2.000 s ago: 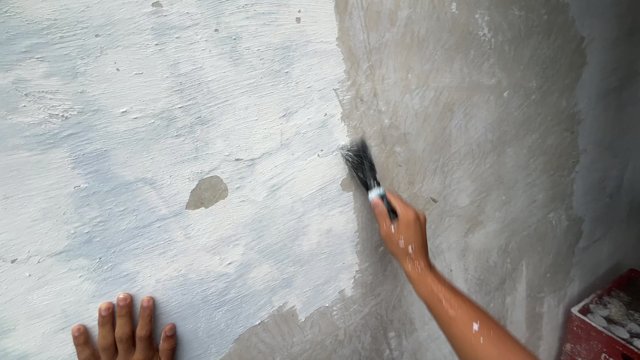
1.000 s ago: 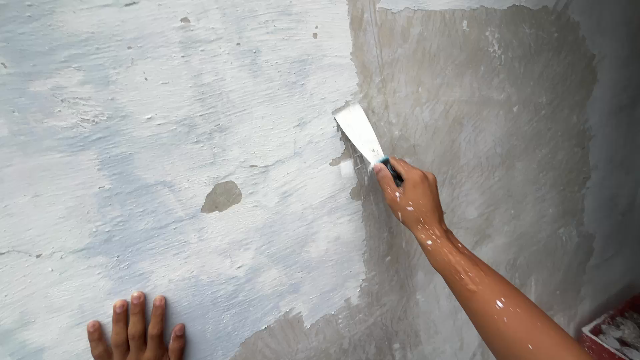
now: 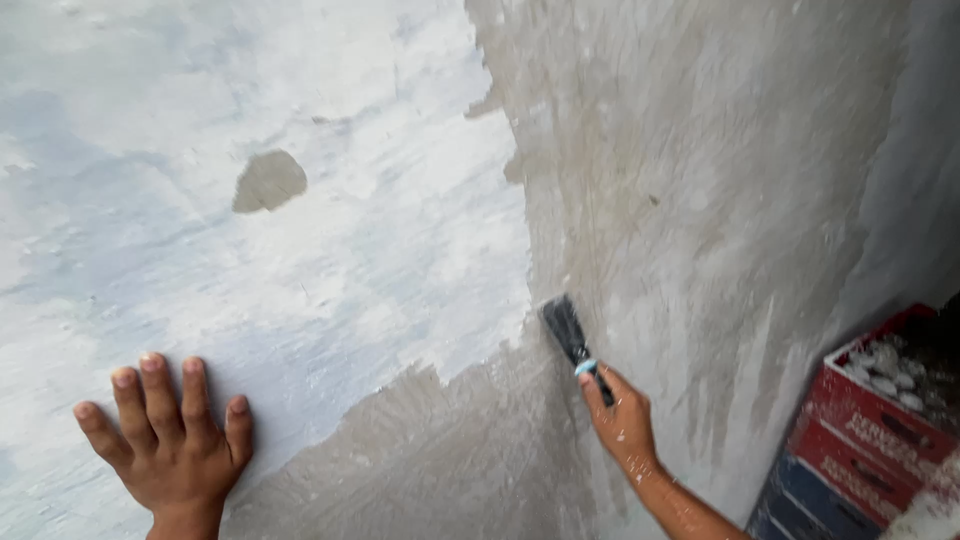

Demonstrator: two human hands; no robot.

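Note:
My right hand (image 3: pixel 622 416) grips the dark handle of a putty knife (image 3: pixel 564 324), whose blade points up and left. The blade is at the bare grey plaster, just right of the ragged edge of the white and pale blue paint (image 3: pixel 420 225). White specks dot the hand and forearm. At the lower left my left hand (image 3: pixel 176 442) lies on the painted wall with its fingers spread and holds nothing. Above it, a grey bare patch (image 3: pixel 271 181) shows within the paint.
Stacked plastic crates, red (image 3: pixel 847 397) over blue (image 3: pixel 799 476), stand against the wall at the lower right and bear writing. Pale, roundish things lie in the top one. Grey plaster (image 3: pixel 712 187) covers the right side, beside a shaded wall strip (image 3: pixel 915 187).
My right hand and the putty knife have moved down along the paint edge. The blade looked bright a second ago and now looks dark. The view has shifted lower, showing more of the crates.

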